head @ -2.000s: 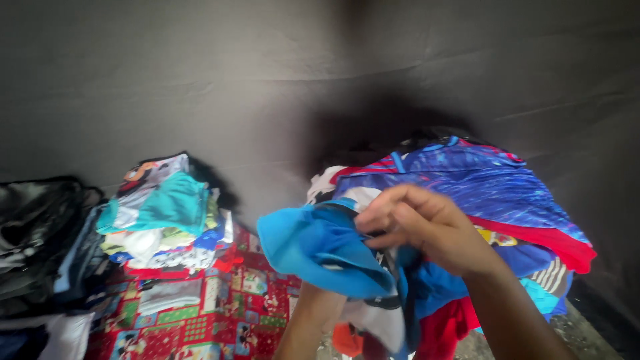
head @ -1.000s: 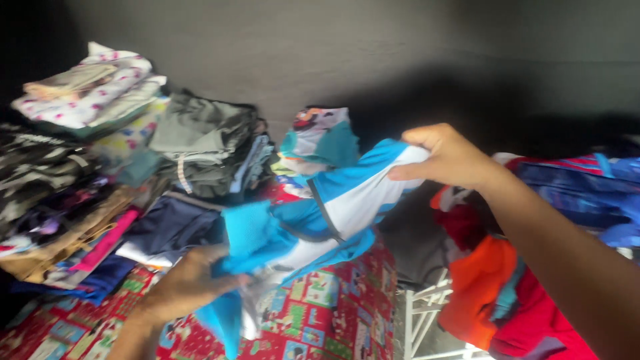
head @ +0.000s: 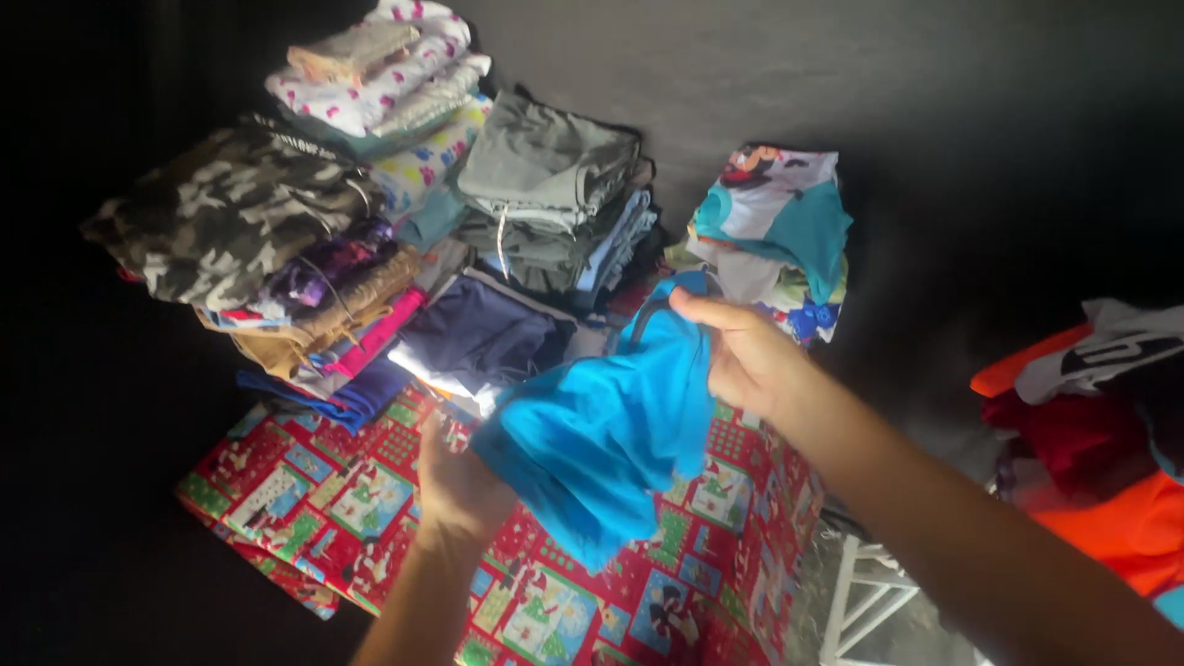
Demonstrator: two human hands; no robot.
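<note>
A bright blue garment with a dark trim hangs bunched between my two hands, above a red holiday-print cloth. My right hand pinches its upper edge, thumb on top. At the garment's lower left side is my left hand, its fingers partly hidden by the fabric and blurred. Just behind the garment lies a folded navy garment. A small pile topped by a white and teal printed shirt stands beyond my right hand.
Stacks of folded clothes line the table's back and left: camouflage fabric, grey garments and a white printed cloth. At the right is a loose heap with an orange garment, near a white metal frame. A dark wall stands behind.
The view has swung left since the first frame. The garment, stretched out with white showing one second ago, is now bunched closer together with mostly blue showing.
</note>
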